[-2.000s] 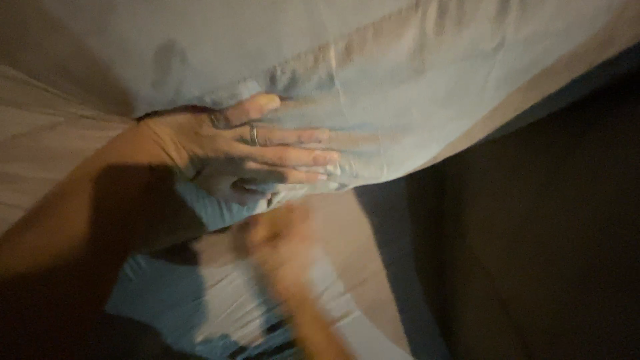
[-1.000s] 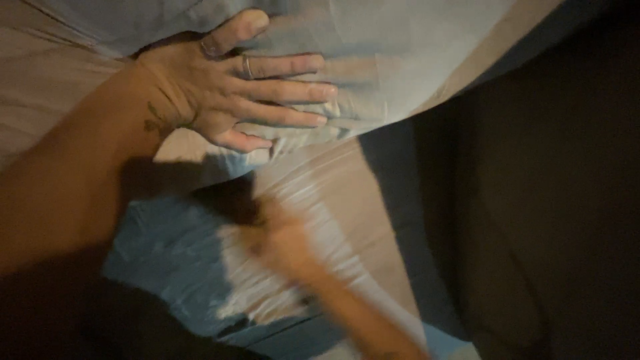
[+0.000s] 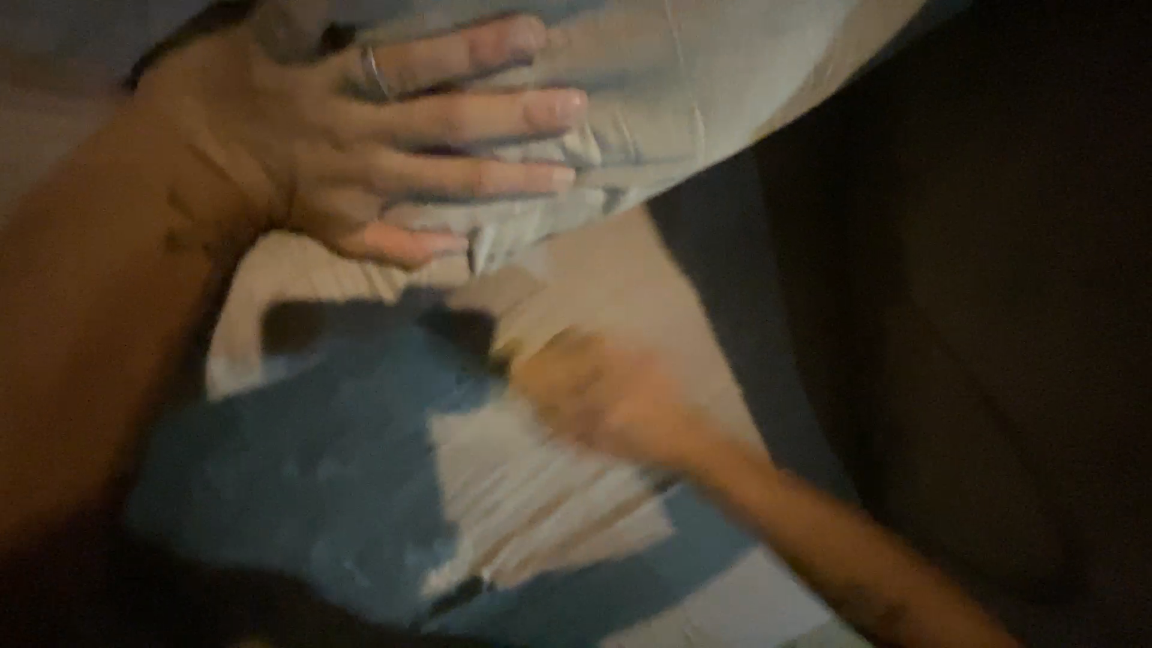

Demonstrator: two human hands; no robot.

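A pale bedsheet or similar fabric [image 3: 720, 81] covers a bulging soft form across the top of the view. My left hand [image 3: 387, 135], with a ring on one finger, lies on it with the fingers spread. Below, my right hand [image 3: 603, 396] is blurred and closed-looking over a lower stretch of creased fabric [image 3: 531, 504]. Whether it grips the cloth cannot be told. Shadows fall over much of the lower fabric, and its kind is hard to make out.
A dark surface [image 3: 972, 360] fills the right side. The raised fabric's edge runs diagonally from the top right toward the middle. Deep shadow lies at the bottom left.
Both hands appear larger as the view has shifted nearer. My left hand remains spread on the upper fabric. My right hand, blurred throughout, is further from the left hand than two seconds ago.
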